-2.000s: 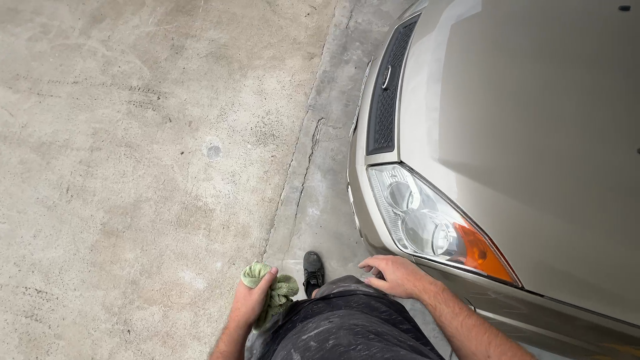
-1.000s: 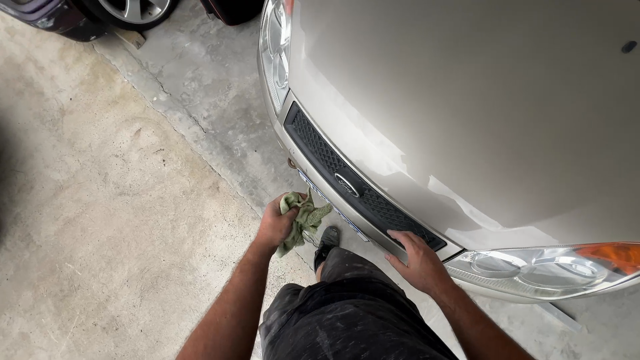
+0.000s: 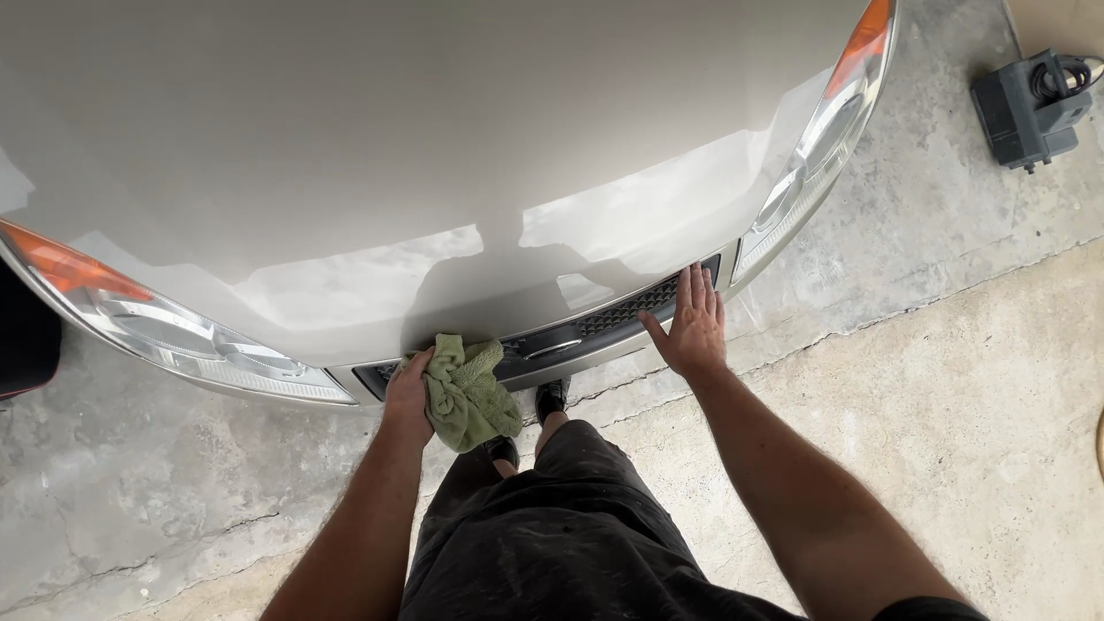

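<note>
My left hand (image 3: 409, 398) grips a crumpled green microfiber cloth (image 3: 466, 397) over the left part of the car's dark front grille (image 3: 634, 310). My right hand (image 3: 693, 332) lies at the grille's right end, palm down, holding nothing, its fingers a little spread and the thumb apart. Between the hands, an oval chrome-edged badge (image 3: 554, 349) shows on the grille. The beige car hood (image 3: 345, 155) fills the upper view and reflects a person's outline. A headlight with an orange corner stands at either side, one at left (image 3: 164, 323) and one at right (image 3: 806, 155).
On the concrete floor (image 3: 862, 414), which has cracks, a grey machine with a coiled black cord (image 3: 1031, 112) stands at the upper right. A black object with a red edge (image 3: 26, 328) is at the far left. My shoes (image 3: 552, 397) are just below the grille.
The view has swung round from one headlight to the car's whole front. My left hand, with the cloth still in it, has come from beside the car to the grille. My right hand remains at the grille.
</note>
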